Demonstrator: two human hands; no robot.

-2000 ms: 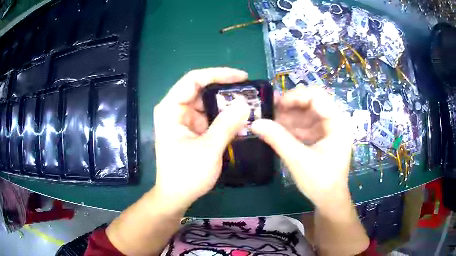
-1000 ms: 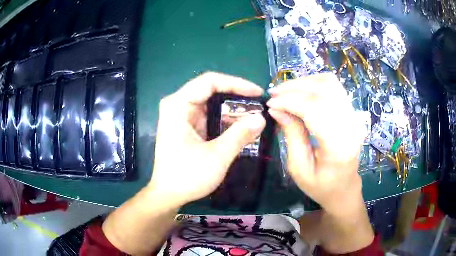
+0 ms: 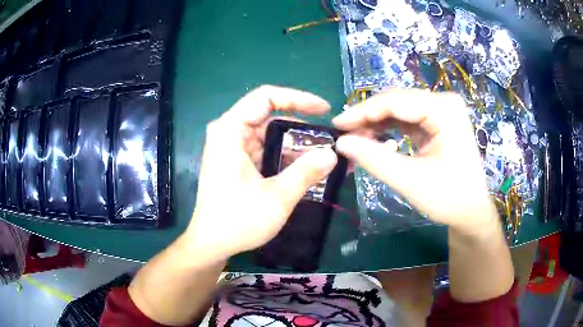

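Observation:
A black oblong housing (image 3: 294, 237) is held above the green bench, slightly tilted. A silvery circuit board (image 3: 310, 139) sits in its upper end. My left hand (image 3: 246, 182) holds the housing from the left, with the thumb lying over the board. My right hand (image 3: 425, 150) is at the housing's upper right edge, thumb and forefinger close together; whether they pinch something there cannot be told. A thin dark red lead wire (image 3: 342, 207) sticks out at the housing's right side below the board.
A large black blister tray (image 3: 89, 153) lies at the left on the green work surface (image 3: 256, 57). A pile of board assemblies (image 3: 492, 57) with orange flex cables lies on clear plastic (image 3: 390, 207) at the right. A red object (image 3: 546, 265) stands on the floor at lower right.
The housing has tilted, its lower end swinging left. My right hand moved from the board's lower part to the upper right edge, and its wrist has shifted right. The red wire now shows.

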